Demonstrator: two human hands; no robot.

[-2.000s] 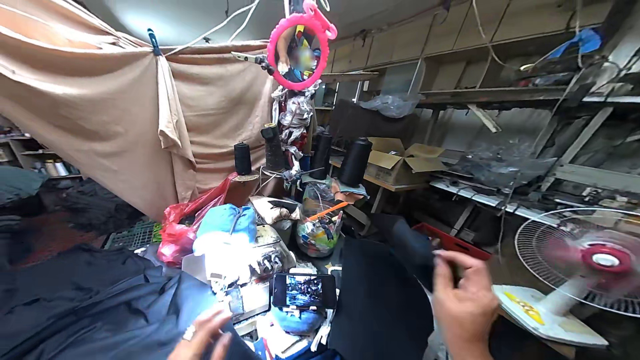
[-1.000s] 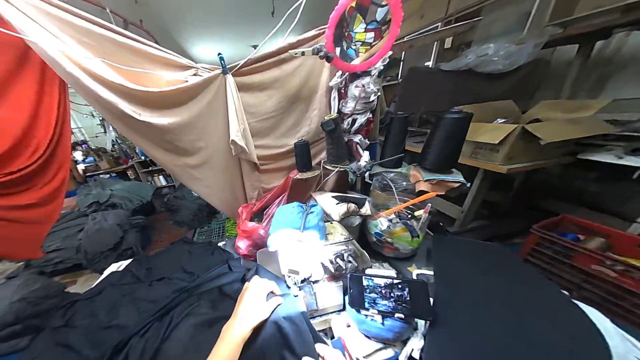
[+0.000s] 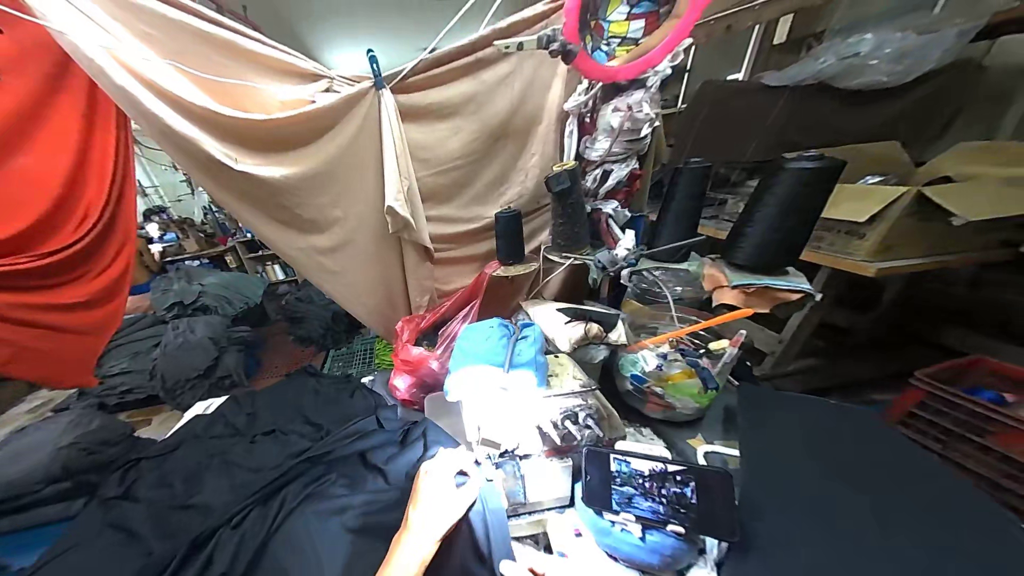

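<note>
My left hand, fingers bent and pinched together, holds the edge of black fabric beside the sewing machine. At the bottom edge, only the fingertips of my right hand show, near the lower end of that fabric; the rest is out of frame or lost in glare. The machine's upper part has a blue cloth cover and is washed out by bright light. A smartphone with its screen lit lies tilted on a blue rounded object right of the machine.
Black thread cones stand behind a plastic container of small items. A red plastic bag hangs left of the machine. Black cloth covers the right side, near a red crate. Beige cloth and a pink-framed mirror hang above.
The view has swung left since the oldest frame. My left hand now grips the fabric by the machine; my right hand, raised at the right two seconds ago, is now low at the bottom edge.
</note>
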